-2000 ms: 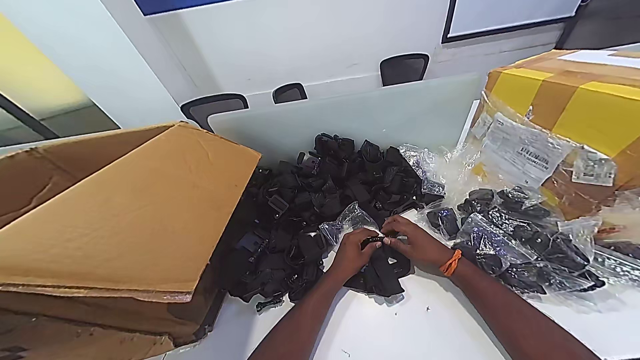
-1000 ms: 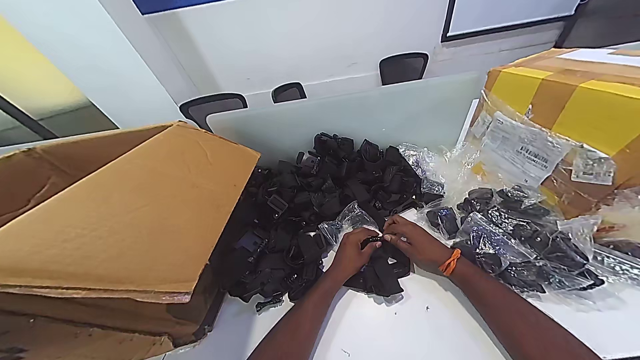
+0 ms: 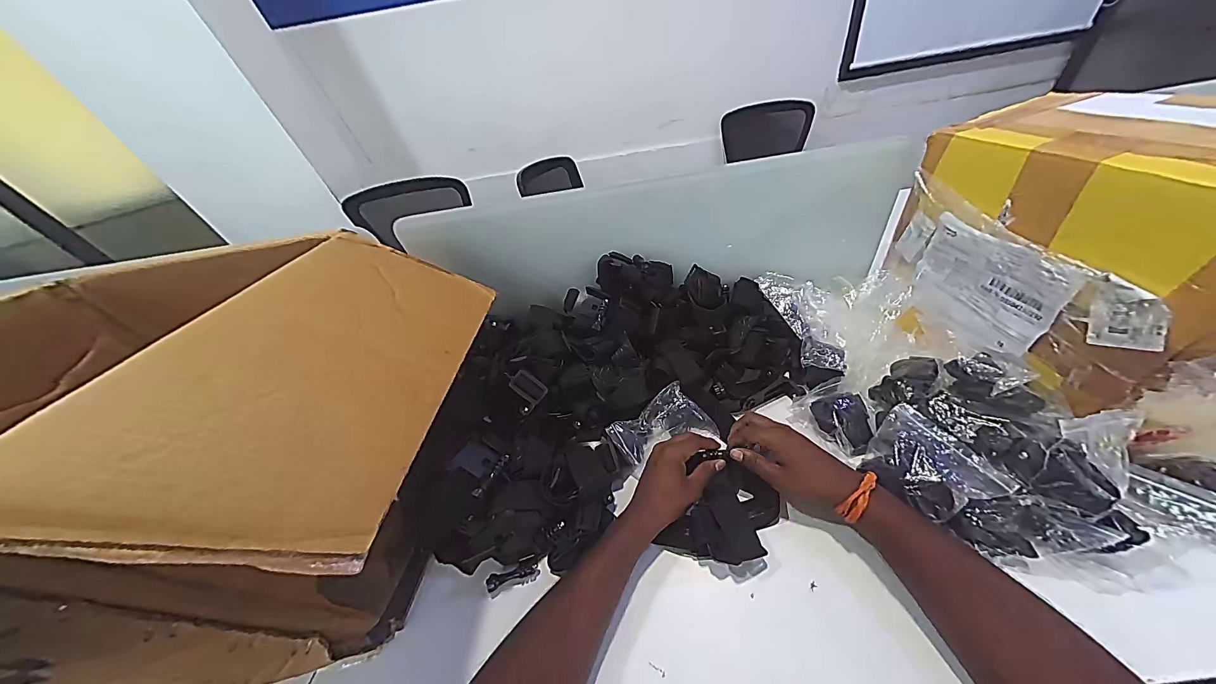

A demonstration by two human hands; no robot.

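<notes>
My left hand [image 3: 673, 480] and my right hand [image 3: 788, 461] meet over the white table, both pinching a small black plastic fitting [image 3: 708, 458] between thumbs and fingers. Black strap material [image 3: 727, 527] hangs below the fitting and lies on the table. An orange cord circles my right wrist. Behind and left of my hands spreads a large pile of black straps and plastic mounts [image 3: 570, 380]. A crumpled clear plastic bag [image 3: 665, 418] touches the pile just behind my left hand. To the right lie several black items in clear bags [image 3: 988, 456].
An open cardboard box [image 3: 237, 408] stands at the left. At the back right is a cardboard box with yellow tape [image 3: 1121, 209], with a clear bag bearing a printed label [image 3: 997, 285] against it. A frosted panel [image 3: 665, 209] rises behind the pile, with chairs [image 3: 768, 131] beyond.
</notes>
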